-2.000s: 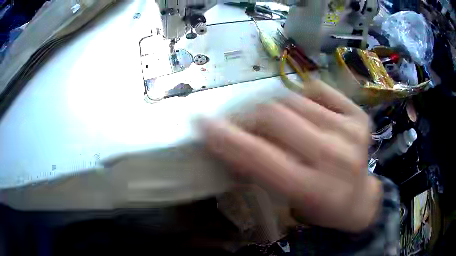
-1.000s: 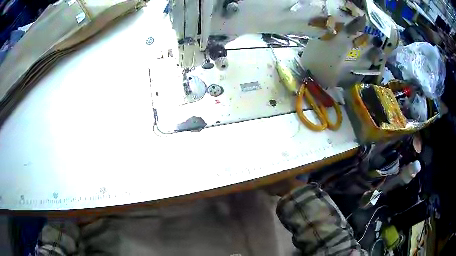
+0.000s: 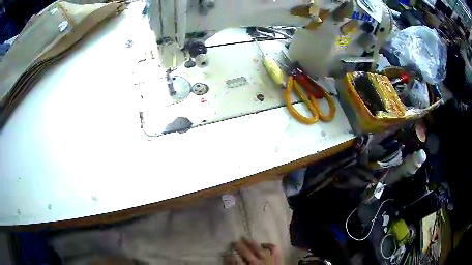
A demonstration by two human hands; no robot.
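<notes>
A pale grey-beige garment panel (image 3: pixel 181 233) lies below the table's front edge, over my lap. It has a seam line and a small white tab near its upper edge. My right hand (image 3: pixel 253 252) is at the bottom edge of the picture on the panel, partly cut off; its grip is not clear. My left hand is not clearly visible; a faint brownish patch shows at the bottom left. The sewing machine head (image 3: pixel 243 14) stands over the white table (image 3: pixel 83 155), its needle area above the bed.
Orange-handled shears (image 3: pixel 303 106) and a pale yellow-green-handled tool (image 3: pixel 273 71) lie on the machine bed. A yellow-taped box (image 3: pixel 370 121) is right of them. Stacked garments (image 3: pixel 46 57) lie at the far left. A clear plastic bag (image 3: pixel 422 49) and clutter stand at the right.
My right hand has moved off the table and down to the panel. The panel has left the table's front edge for my lap and now shows its seam. The view has shifted.
</notes>
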